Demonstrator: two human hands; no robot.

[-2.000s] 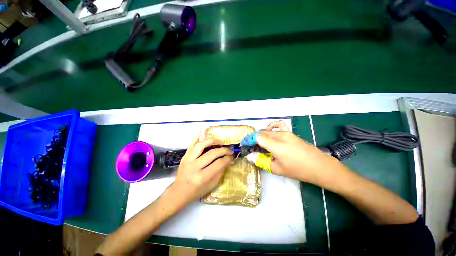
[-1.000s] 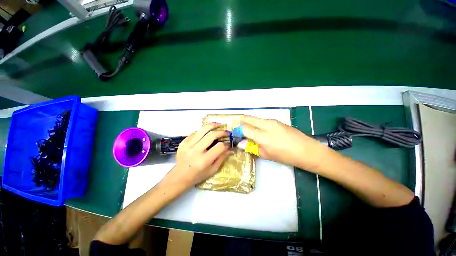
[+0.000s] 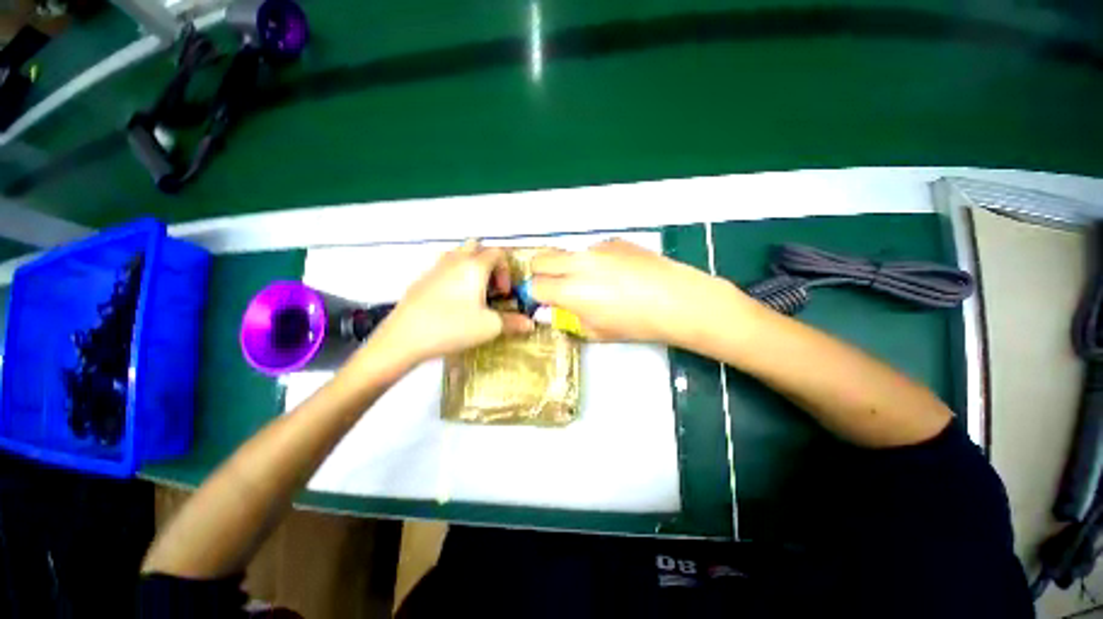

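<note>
A hair dryer head with a bright purple ring (image 3: 283,328) lies at the left of the white mat, its dark inner stem running right under my left hand. My left hand (image 3: 454,305) holds the stem near its end, over the gold-brown padded block (image 3: 514,381). My right hand (image 3: 605,290), with blue and yellow finger cots, holds the handle side close against my left fingertips. The joint between the hands is mostly hidden. The coiled grey power cord (image 3: 877,276) lies to the right, beyond my right forearm.
A blue bin (image 3: 169,351) of small black parts stands at the left. A white mat (image 3: 623,447) lies under the block. A partly built hair dryer (image 3: 230,91) lies on the green belt (image 3: 605,109) at upper left. A pale-edged tray (image 3: 1028,363) is at the right.
The view has shifted, so the bench things sit higher and further left. My left hand has moved over more of the stem. Both hands remain together over the block.
</note>
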